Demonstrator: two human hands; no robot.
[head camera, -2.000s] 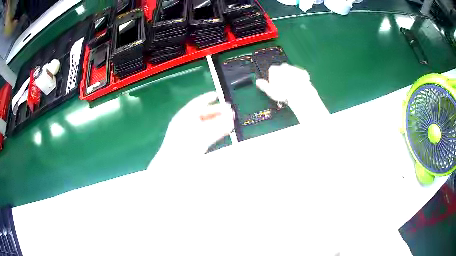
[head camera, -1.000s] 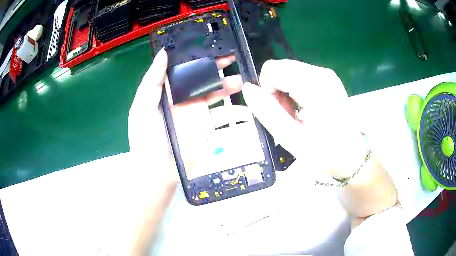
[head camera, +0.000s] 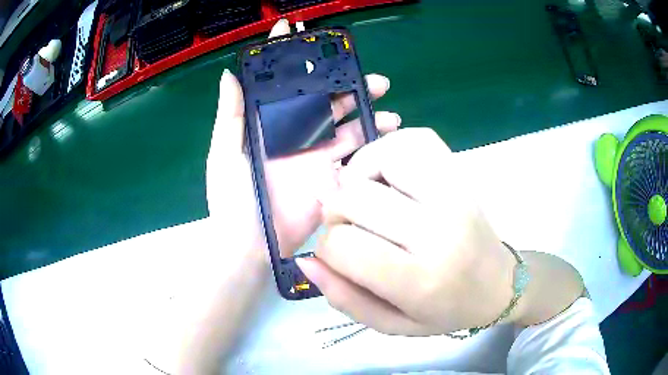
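A black phone middle frame (head camera: 297, 73) with gold specks at both ends stands tilted in my left hand (head camera: 234, 176). My left palm and fingers show through its large opening, and fingertips reach past its right edge. A shiny grey-black patch (head camera: 297, 124) sits at the left of the opening. My right hand (head camera: 410, 234) is bent over the frame's lower right part, with fingertips at the opening and bottom end. A pale bluish area shows by them; whether they pinch anything is unclear. Thin tweezers (head camera: 344, 333) lie below on the white mat (head camera: 110, 307).
A red tray (head camera: 212, 50) with stacked black frames (head camera: 165, 33) is at the back left. Left of it is a black tray holding a white bottle (head camera: 38, 72). A lime-green fan (head camera: 655, 209) stands at the right. A dark tool-like object (head camera: 575, 44) lies on the green bench top.
The other black frame behind the held one is gone from view. The held frame has shifted slightly down at its top. My right hand has moved from its right edge down and left over its lower end.
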